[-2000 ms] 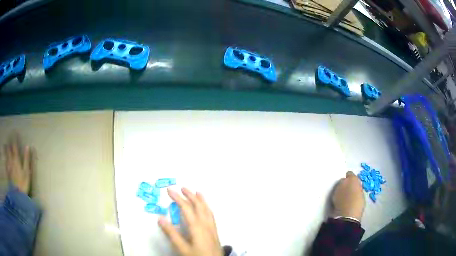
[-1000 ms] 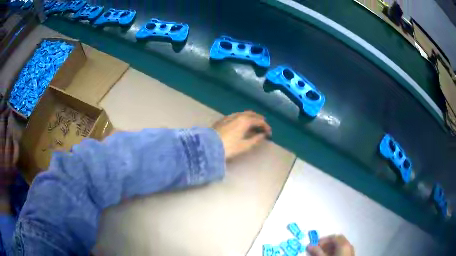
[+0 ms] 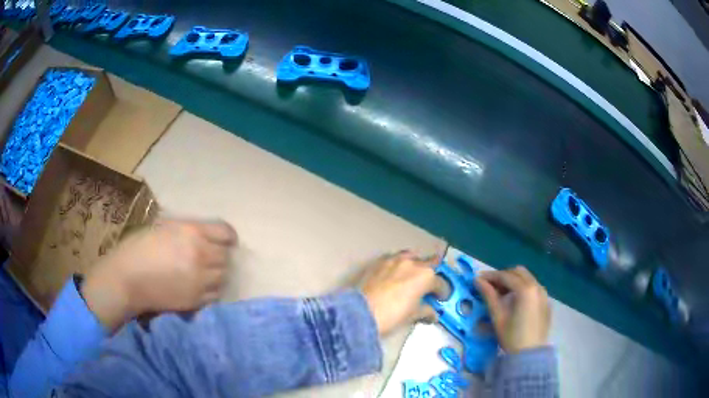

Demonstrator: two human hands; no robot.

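Observation:
A blue controller shell point(image 3: 466, 305) is above the white board, held at an angle. My left hand point(image 3: 519, 307), in a grey-blue checked sleeve, has its bent fingers on the shell's right side; its fingertips are blurred and partly hidden. A neighbour's hand point(image 3: 404, 294) in a denim sleeve grips the shell's left side. Just below the shell, several small blue clips point(image 3: 445, 384) lie in a loose pile, cut off by the bottom edge. My right hand is not in view.
A dark green conveyor belt point(image 3: 435, 101) carries spaced blue shells point(image 3: 323, 70). At left, an open cardboard box point(image 3: 85, 214) holds thin brownish bits, beside a box of small blue parts point(image 3: 43, 128). A neighbour's other hand point(image 3: 175, 268) is blurred near the boxes.
The neighbour's hand has come back from the belt edge, and a shell has gone from the belt into the hands. My left hand has moved up from the clips. The neighbour's other hand has appeared.

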